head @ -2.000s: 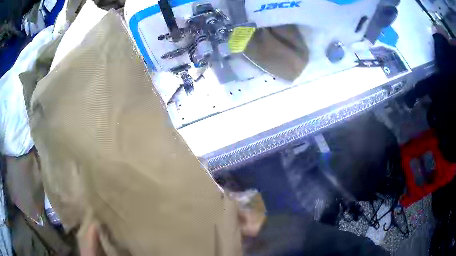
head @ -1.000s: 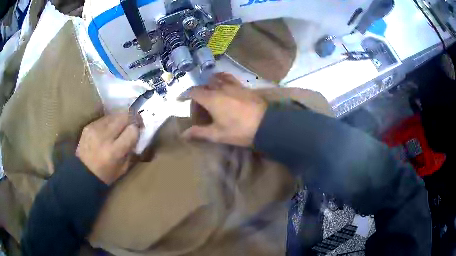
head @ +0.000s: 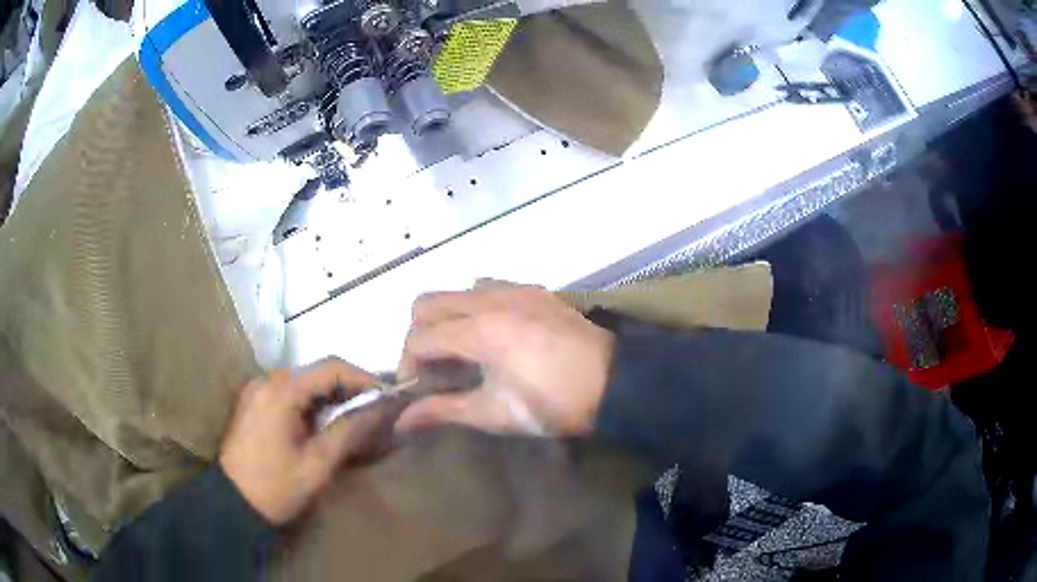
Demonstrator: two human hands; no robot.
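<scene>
Tan ribbed cloth hangs over the table's front edge below my hands. My left hand pinches its folded edge, where a narrow white strip shows. My right hand grips the same edge just to the right, slightly blurred, with fingers curled over the cloth. Both hands are close together in front of the sewing machine. The presser foot area is behind them, with the white bed showing between.
More tan cloth drapes at left beside white fabric. A tan piece lies behind the yellow label. A ruler strip runs along the table's front edge. A red stool or crate is at right on the floor.
Both hands came into view over the machine bed with tan cloth, then moved back from the needle area towards the table's front edge and closer together. The machine sits further left in view.
</scene>
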